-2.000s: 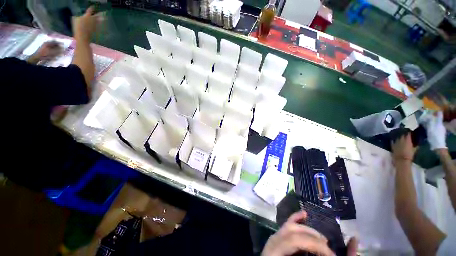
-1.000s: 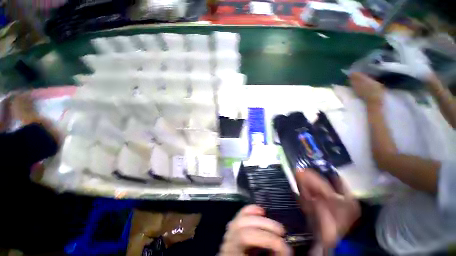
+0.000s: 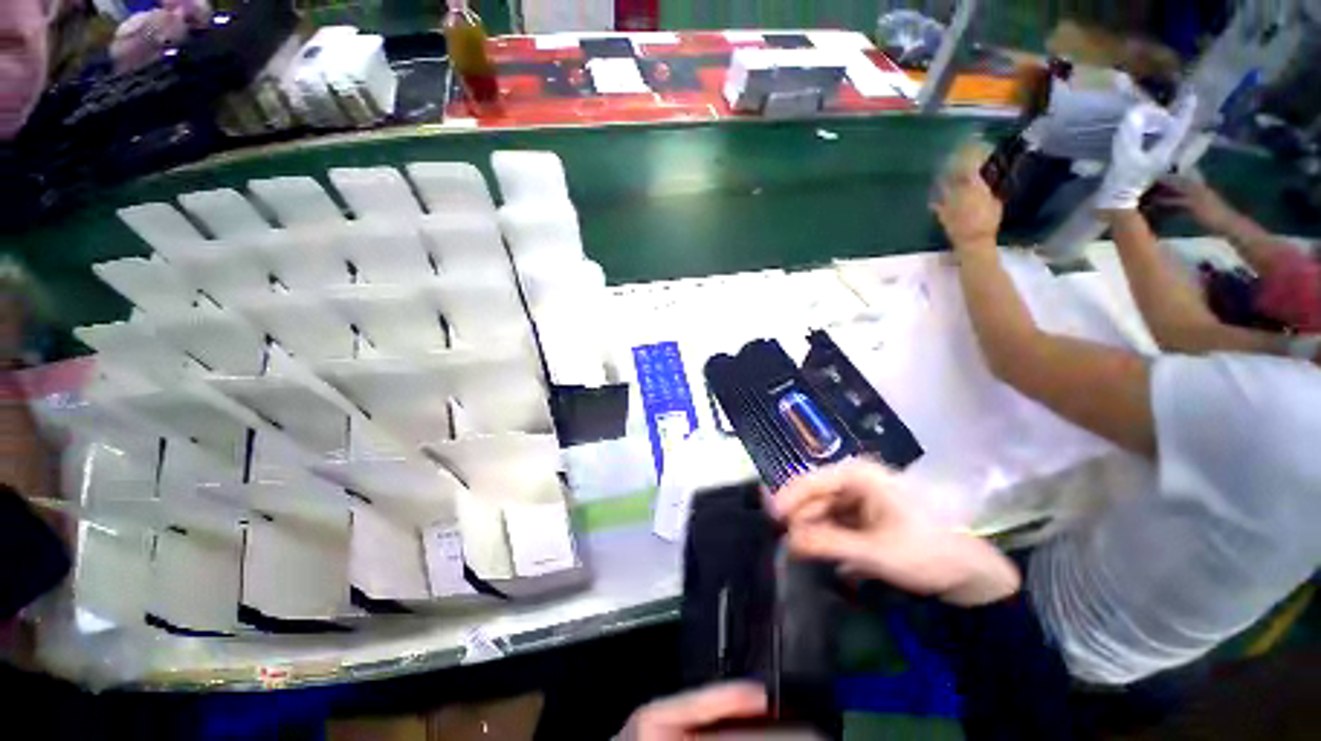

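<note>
A black box piece [image 3: 736, 601], blurred and partly opened out, stands near the bench's front edge. My right hand [image 3: 884, 524] grips its upper right edge with bent fingers. My left hand [image 3: 695, 715] holds its lower end, cut off by the picture's bottom edge. Behind it lies a black pile of flat parts [image 3: 764, 420] with a blue-orange print [image 3: 808, 426]. A narrow blue label sheet [image 3: 665, 388] and white leaflets [image 3: 703, 475] lie to the left of the pile.
Rows of open white-lined boxes [image 3: 391, 398] stand at left; front ones hold white cards [image 3: 538, 539]. A green belt [image 3: 724, 196] runs behind. A neighbour in white [image 3: 1239, 449] reaches over the bench at right. A red-topped table [image 3: 681, 61] lies beyond.
The view has turned and shifted right. The black piece, held flat by both hands before, now stands more upright and shows an inner side. The neighbour's hands have moved farther over the belt.
</note>
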